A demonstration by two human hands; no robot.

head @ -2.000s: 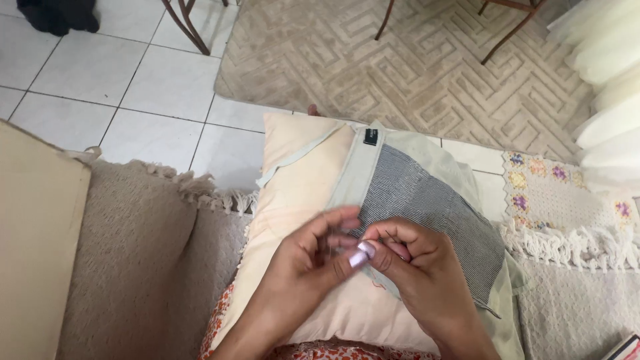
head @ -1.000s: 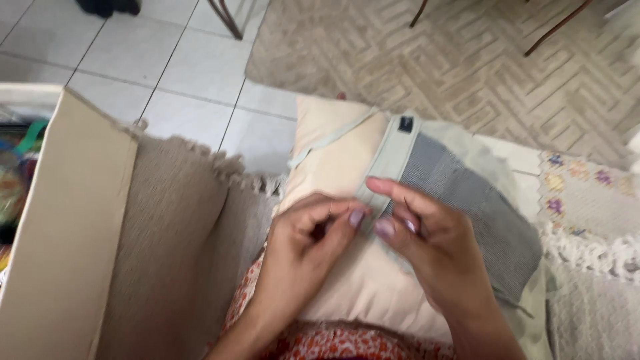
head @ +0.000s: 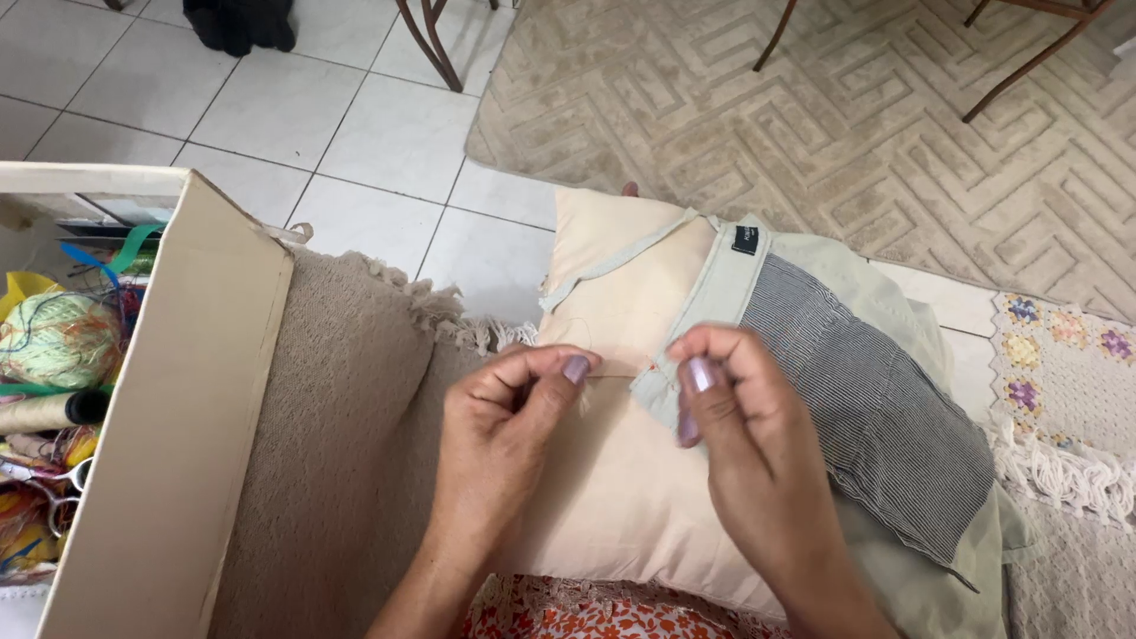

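A pale peach cushion [head: 621, 497] lies on my lap. Over its right part is spread a light green garment [head: 710, 293] with a grey striped fabric panel [head: 852, 390], a dark label and a thin strap. My left hand [head: 510, 426] is over the cushion, thumb and forefinger pinched on a fine thread [head: 608, 373]. My right hand [head: 745, 426] is at the edge of the garment's band, its thumb and forefinger close together; whether it holds a needle or the thread cannot be told. Small orange stitches show on the band beside it.
At the left stands a cream box [head: 177, 382] holding a ball of green yarn [head: 62, 337], a thread spool [head: 44, 413], scissors [head: 67, 497] and tangled threads. Beige fringed covers [head: 328, 399] lie beside me. A patterned rug [head: 710, 133] and chair legs are beyond.
My hands, close together two seconds ago, are now apart, with a fine thread visible at the left one. The view has shifted, bringing the box and its contents into sight.
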